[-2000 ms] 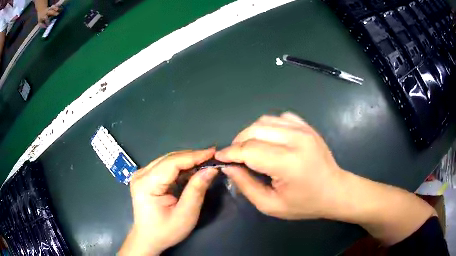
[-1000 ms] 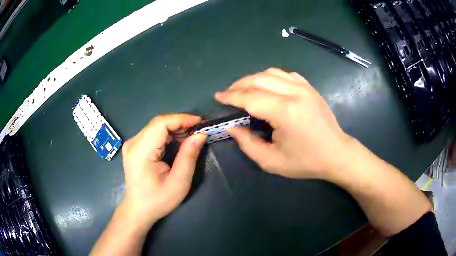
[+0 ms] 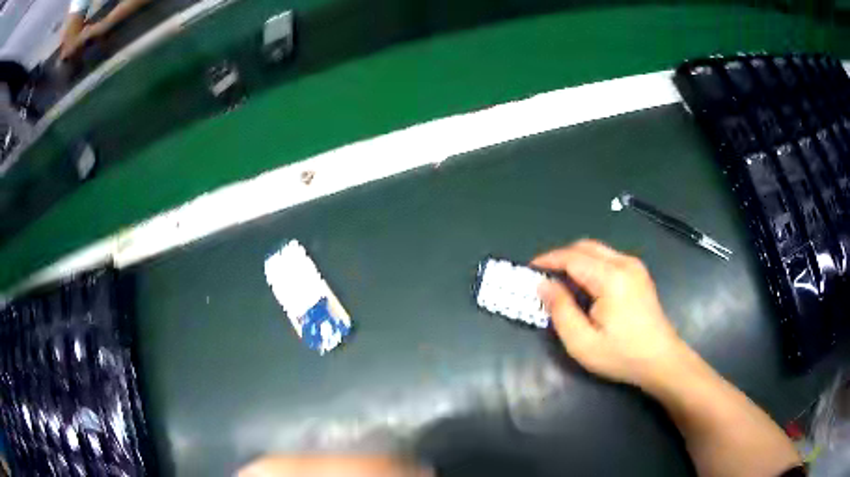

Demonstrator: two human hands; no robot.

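Note:
A partly assembled phone (image 3: 512,291), with a white keypad face and a dark edge, is held at its right end between the thumb and fingers of my right hand (image 3: 606,312). My left hand (image 3: 335,465) is blurred and cut off by the bottom edge; its fingers cannot be made out. A blue circuit board (image 3: 308,296) with a white keypad area lies on the bench at the left. Tweezers (image 3: 676,225) with a black handle and silver forked tip lie at the right, beside a small white scrap (image 3: 617,204).
Black shiny blister trays stand at the left (image 3: 70,382) and right (image 3: 792,186). A worn white edge strip (image 3: 373,166) separates the bench from the green conveyor belt (image 3: 401,102). Several small units lie beyond. Another person's arm (image 3: 93,30) shows at the top left.
My left hand has let go of the phone and dropped to the bottom edge. My right hand now holds the phone with its white keypad face up. The view has shifted.

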